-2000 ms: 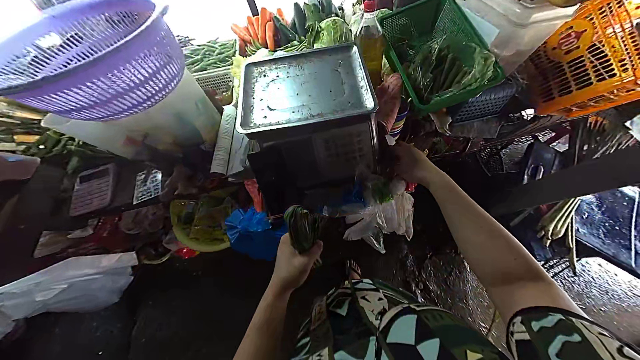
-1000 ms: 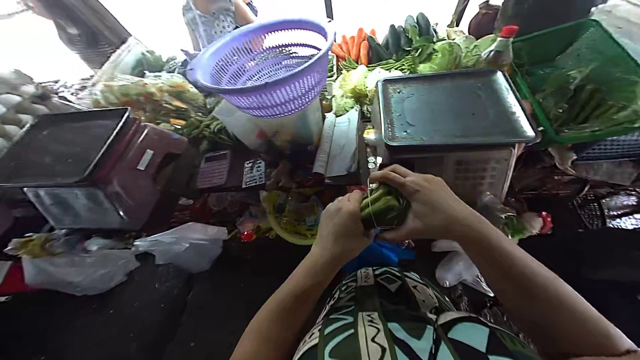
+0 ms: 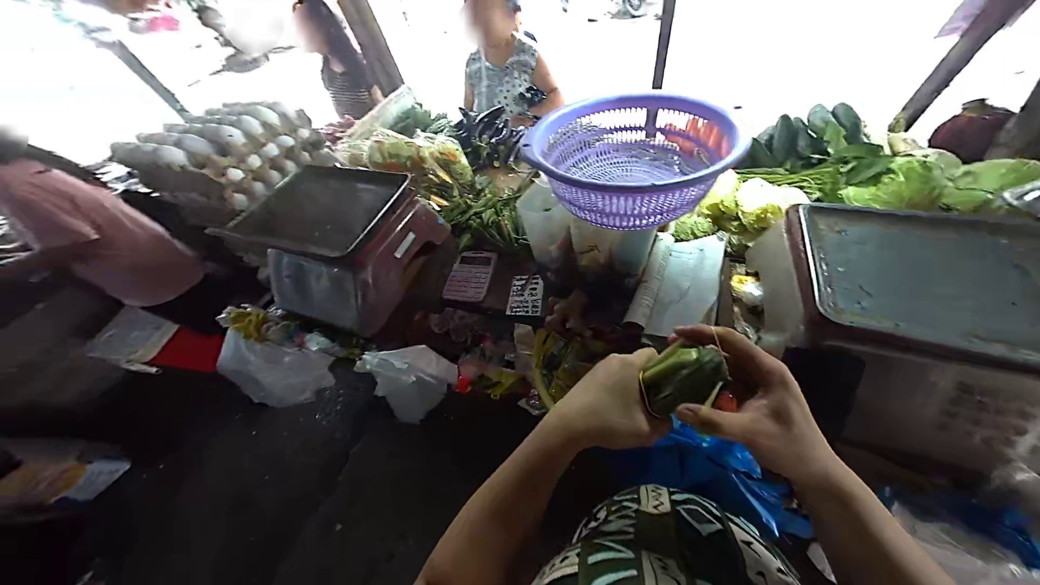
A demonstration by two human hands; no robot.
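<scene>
A bundle of green vegetables, its exact kind unclear, is between my two hands in front of my body. My left hand is closed around its left side. My right hand curves about the right side with thumb and fingers at the bundle, and a thin band or strand shows around it and near the right fingers. Blue plastic bags lie just below the hands. Beyond them stands a purple plastic colander on pale containers, with a book or papers in front to its right.
A metal-topped scale stands at right, another at left beside stacked egg trays. A pink calculator lies between. Leafy greens line the back right. A person stands beyond the stall; another in pink is at left.
Two seconds ago the left hand alone held the bundle and the right hand reached to the bags by the scale; now both hands are at the bundle. The view has swung left.
</scene>
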